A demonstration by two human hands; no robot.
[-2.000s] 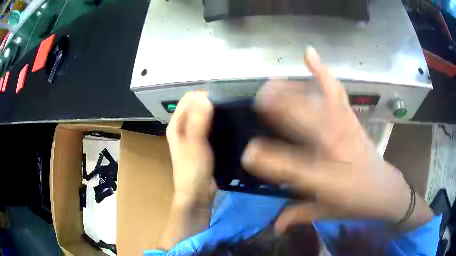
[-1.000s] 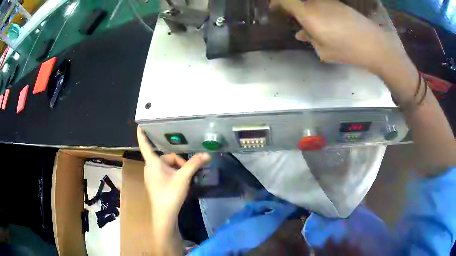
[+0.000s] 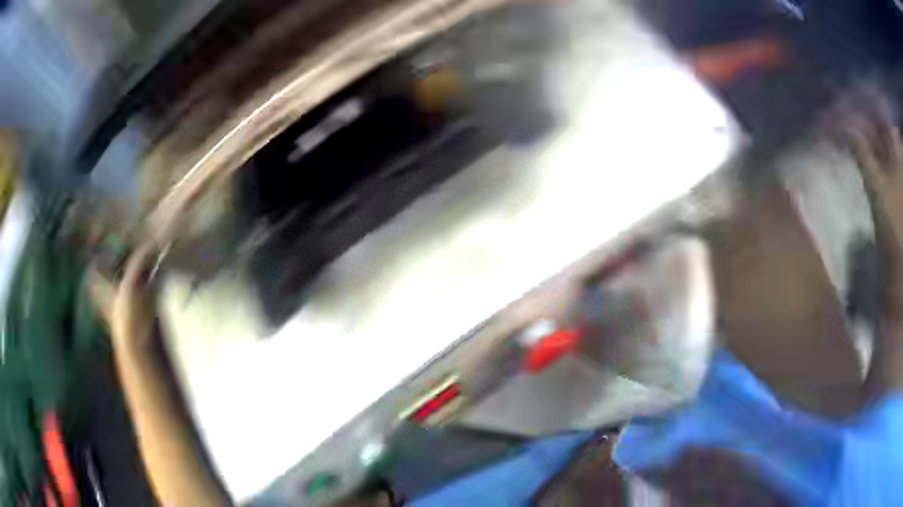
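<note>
The view is tilted and strongly blurred. The silver-white machine base (image 3: 515, 233) fills the middle. A black fixture (image 3: 396, 198) sits on its top under the curved press head (image 3: 297, 89); whether a housing lies in it I cannot tell. My left hand (image 3: 129, 287) is at the machine's left rear, by the left end of the press head, its fingers blurred. My right hand (image 3: 879, 163) is at the far right edge, partly cut off and blurred, above a pale sheet with a dark piece (image 3: 861, 277) on it. What either hand holds is unclear.
The front panel carries a red mushroom button (image 3: 551, 350), a red-digit display (image 3: 436, 402) and a green switch (image 3: 322, 484). A clear plastic sheet (image 3: 554, 401) hangs below it. Orange-red pieces (image 3: 59, 460) lie at lower left. An orange tray edge (image 3: 738, 59) is behind right.
The view has turned and tilted. My left hand has gone from the front panel's left end to the machine's left rear. My right hand has left the fixture for the far right.
</note>
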